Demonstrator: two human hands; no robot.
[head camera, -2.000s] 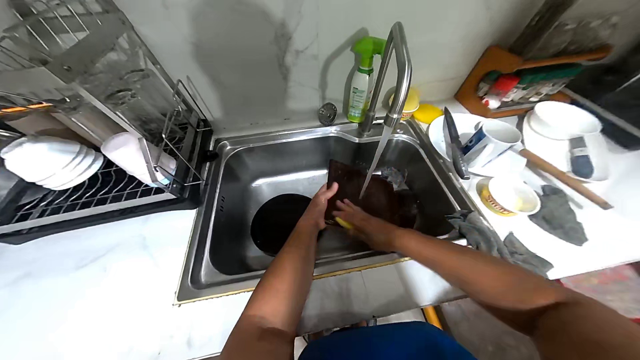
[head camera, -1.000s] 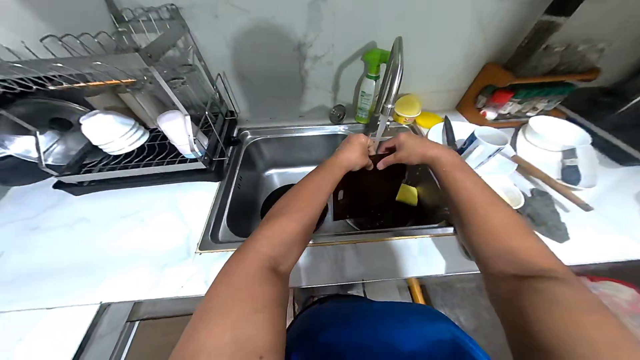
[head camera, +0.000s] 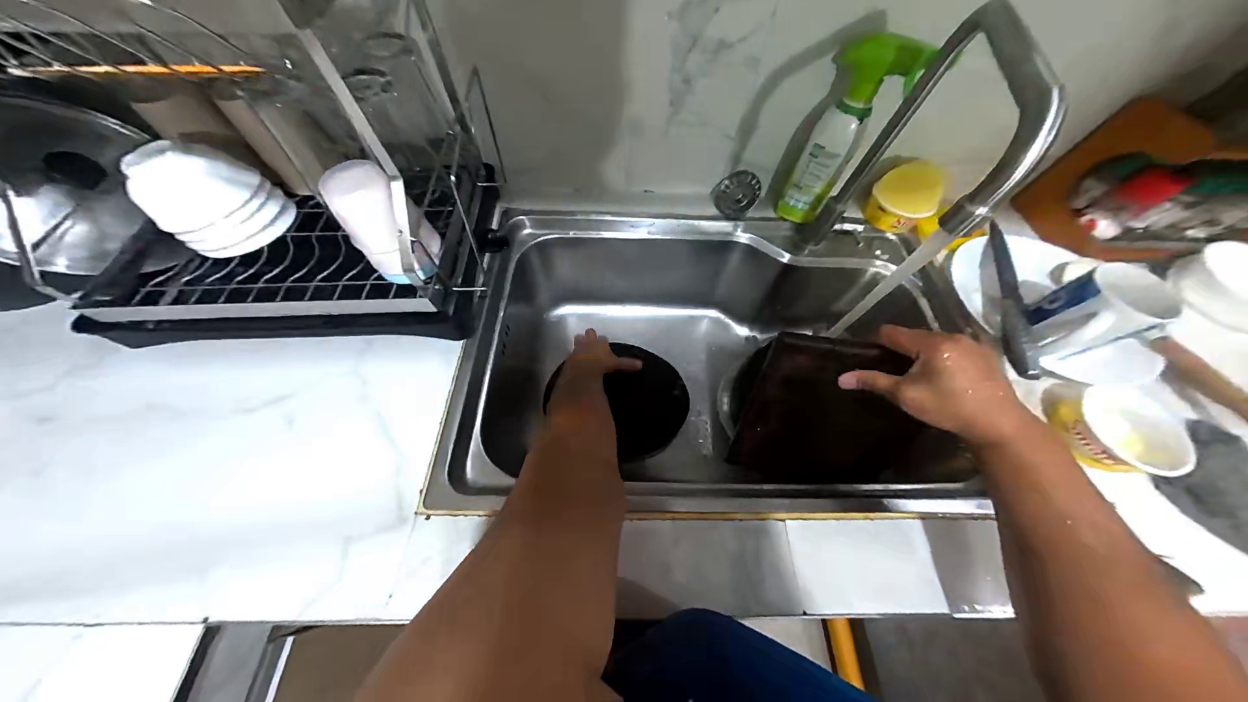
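Water runs from the curved metal faucet (head camera: 1024, 88) into the stainless steel sink (head camera: 624, 263). My right hand (head camera: 941, 380) grips the upper right part of a dark brown, flat, roughly rectangular item (head camera: 819, 419), tilted in the sink's right side under the stream. A round metal rim shows partly behind its left edge. At the left, my left hand (head camera: 597, 359) is over the edge of a round black item (head camera: 648, 409) on the sink floor, with thumb and fingers apart; whether it touches that item cannot be told. No sponge shows.
A dish rack (head camera: 292, 310) with white bowls (head camera: 210, 200) and a pot lid (head camera: 88, 185) stands left. Behind the sink are a green spray bottle (head camera: 838, 127) and a yellow tub (head camera: 907, 195). A knife (head camera: 1012, 302), mugs, cups and plates crowd the right counter.
My left hand has left the brown item and moved left to the black one. My right hand still holds the brown item. The yellow sponge seen one second ago is out of sight.
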